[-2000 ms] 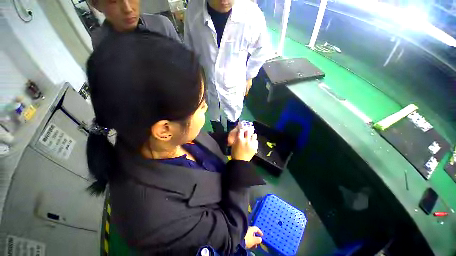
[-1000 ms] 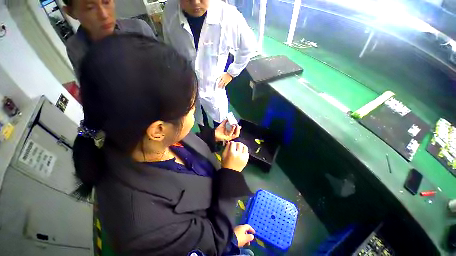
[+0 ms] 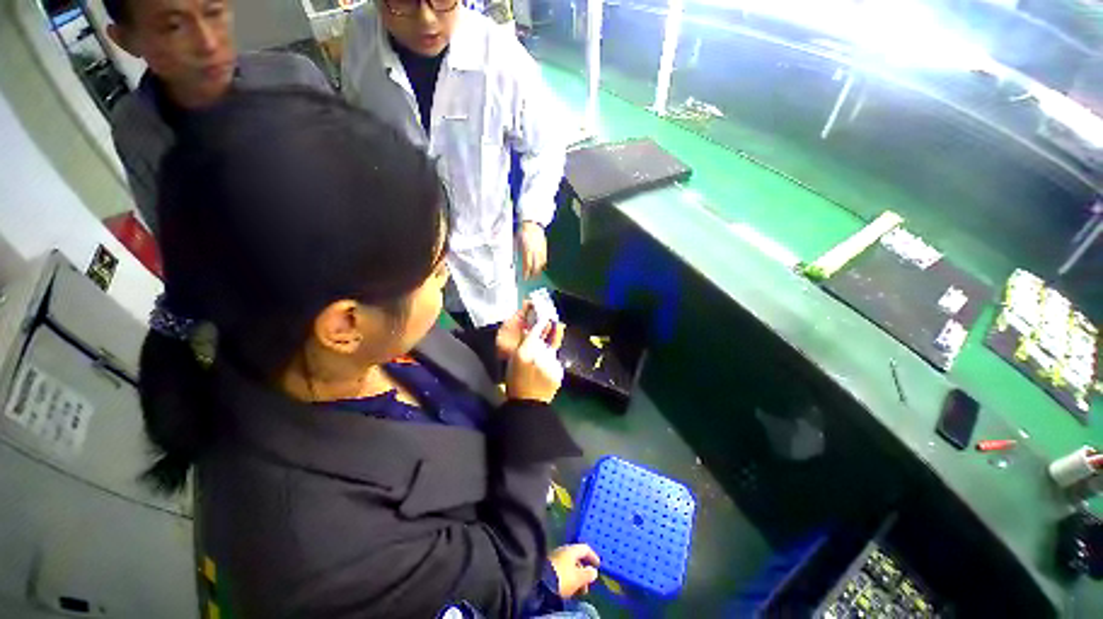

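Note:
Neither of my hands can be made out in the picture. A seated person in a dark blazer (image 3: 363, 484) is nearest in front of me, facing right. A small whitish assembly (image 3: 540, 311) is held up in raised fingers before this person's face; the fingers hide part of it. A lower hand with a dark blue cuff rests near the bottom centre beside the blue stool (image 3: 637, 524); it appears to be the seated person's, not mine.
A person in a white coat (image 3: 472, 157) and one in a grey shirt (image 3: 145, 145) stand behind. The green bench (image 3: 774, 296) holds black mats, assemblies (image 3: 1043, 339), a phone (image 3: 959, 417) and a red-handled tool (image 3: 997, 445). Black bins (image 3: 623, 393) stand below.
The view has shifted right, so people and bench lie further left. The raised hands moved apart, then together around the assembly. The white-coated person's hand has dropped lower.

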